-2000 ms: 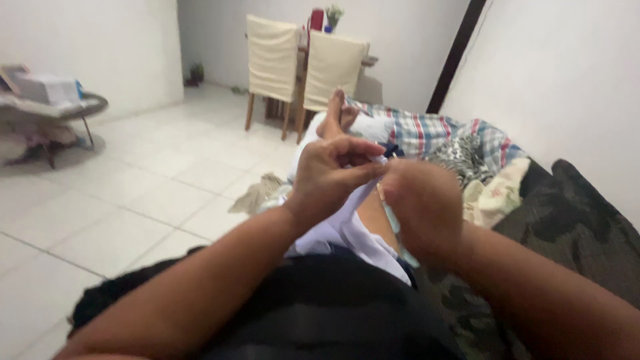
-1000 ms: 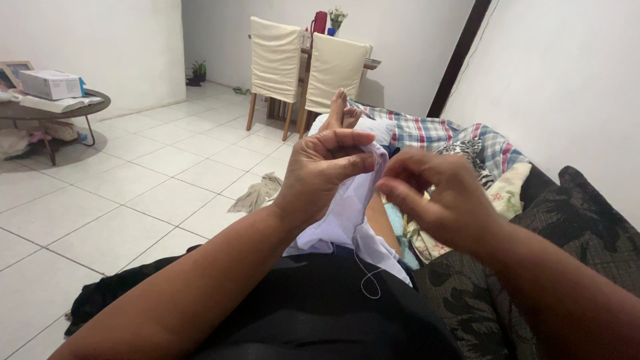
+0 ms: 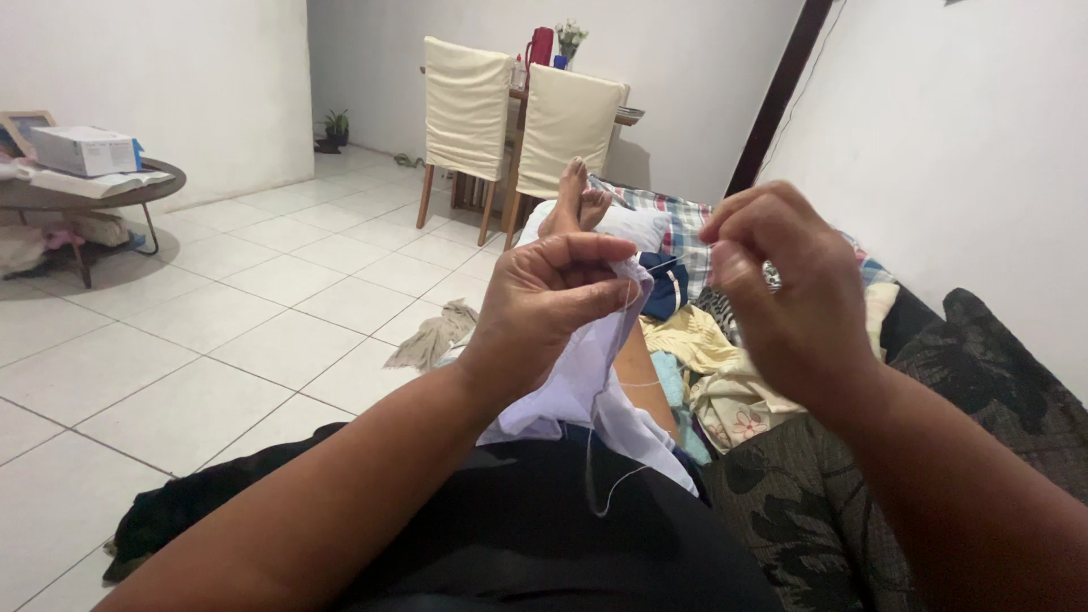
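Note:
My left hand (image 3: 552, 310) pinches the gathered upper edge of a white cloth (image 3: 586, 365) between thumb and fingers. The cloth hangs down over my lap and legs. To the right, my right hand (image 3: 782, 289) is raised with thumb and forefinger pressed together on a thin strand or needle that runs toward the cloth edge; which of the two cannot be told. A loose white thread (image 3: 605, 510) loops down over my dark clothing.
My bare feet (image 3: 574, 200) rest by a white pillow (image 3: 637, 225). Crumpled clothes (image 3: 693, 340) lie along the right of my legs, beside a dark patterned sofa cushion (image 3: 782, 501). Two covered chairs (image 3: 467, 106) stand behind; a low table (image 3: 93, 198) with a box is at left.
My right hand has moved away from the cloth, up and to the right. My left hand keeps its pinch on the cloth edge.

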